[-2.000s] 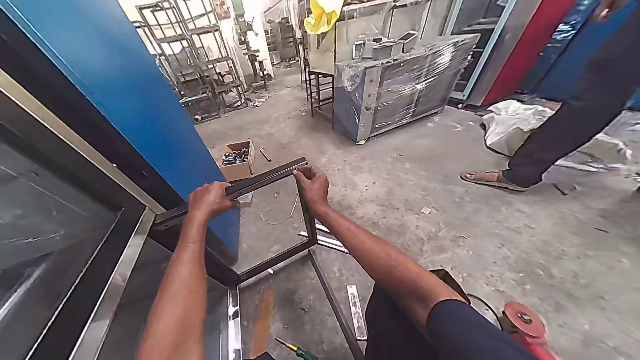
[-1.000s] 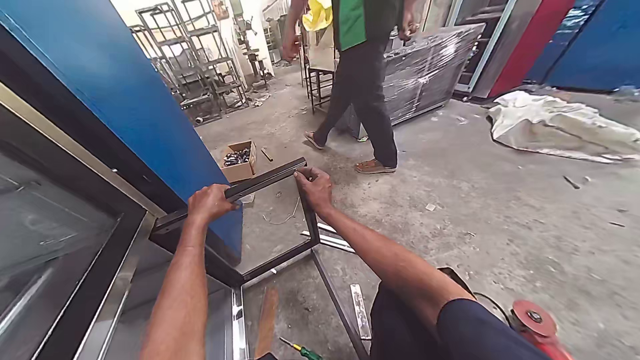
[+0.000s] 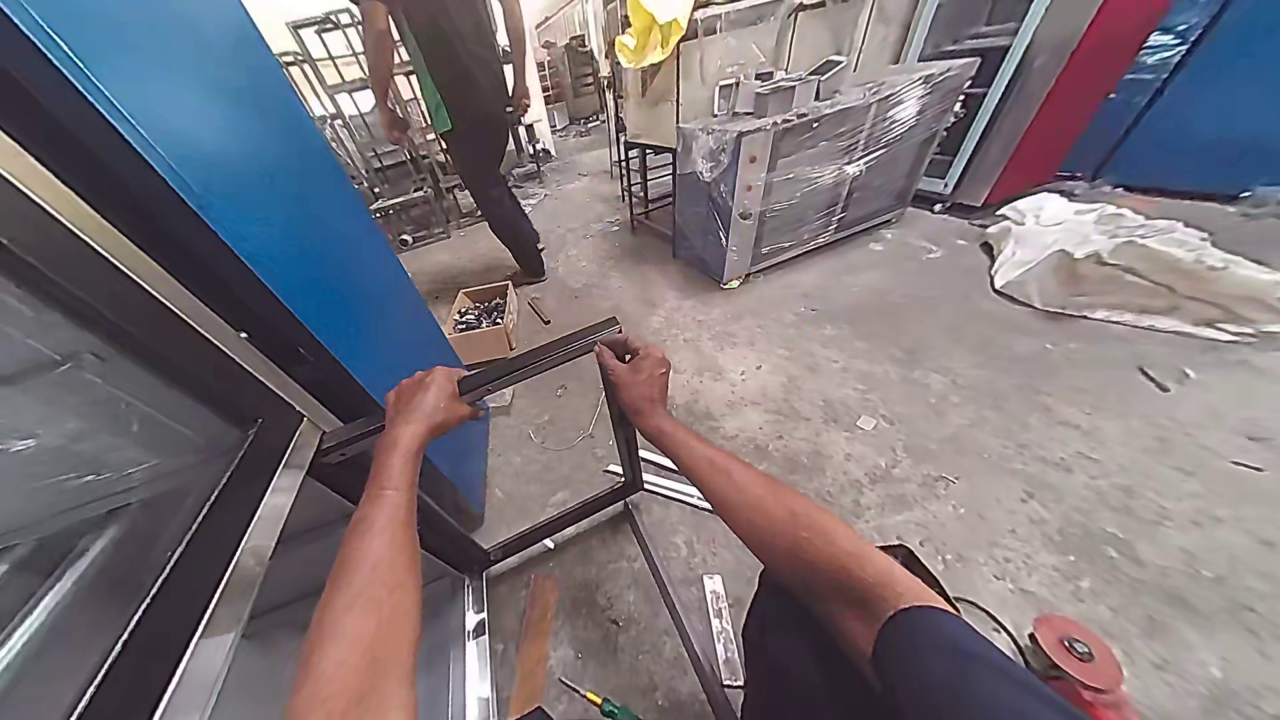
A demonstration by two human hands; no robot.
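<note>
A dark metal frame point(image 3: 560, 522) stands out from a large glass-panelled cabinet point(image 3: 100, 440) at the left. Around its top bar, near the cabinet side, my left hand point(image 3: 430, 404) is closed. My right hand point(image 3: 636, 378) pinches the far top corner of the same frame, thumb and fingers together at the bar's end. Whether a small part sits between those fingertips cannot be seen. Below the frame, a screwdriver with a green and yellow handle point(image 3: 600, 702) lies on the floor, close to a brown strip point(image 3: 535, 640) and a pale metal strip point(image 3: 722, 625).
A blue panel point(image 3: 270, 200) rises at the left. Beyond it are a cardboard box of small parts point(image 3: 483, 345) and a walking person point(image 3: 470, 120). A plastic-wrapped metal unit point(image 3: 830, 180) stands farther back. A red angle grinder point(image 3: 1078, 650) lies at lower right, a white sheet point(image 3: 1120, 260) at right.
The person in dark clothes has walked from the middle to the left, past the wrapped unit, which shows again. Both my hands remain at the same places on the frame.
</note>
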